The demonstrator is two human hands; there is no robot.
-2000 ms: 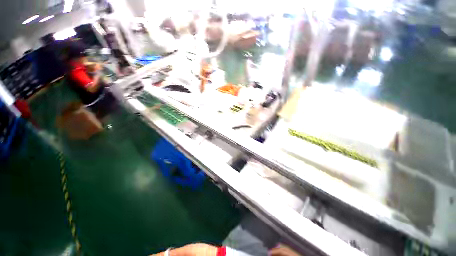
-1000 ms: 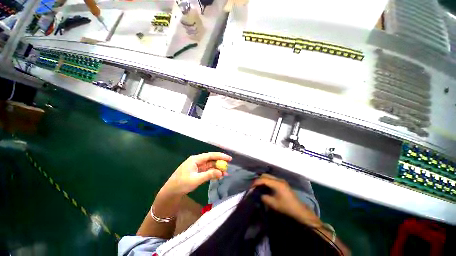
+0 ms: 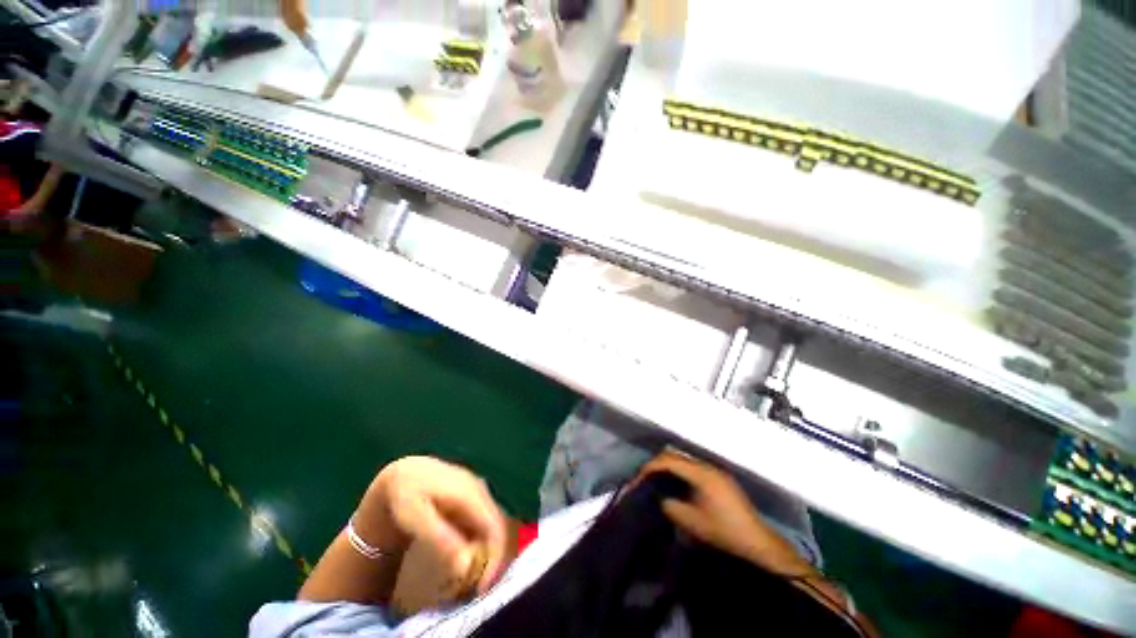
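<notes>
My left hand is low in the picture over my lap, curled inward and blurred, with a white band at the wrist. Whether it holds anything is hard to see; a faint yellowish spot shows near its fingertips. My right hand is closed on black cloth over my lap, beside white striped cloth. Both hands are on my side of the conveyor rail, away from the parts.
Yellow-and-black parts stand in a row on white foam. Grey component rows lie to their right. Green circuit boards lie in the rail at far right and left. A person's arm shows at far left.
My left hand has moved down and inward, and the small yellow object between its fingers no longer shows clearly. My right hand keeps its hold on the black cloth. The view has shifted slightly left.
</notes>
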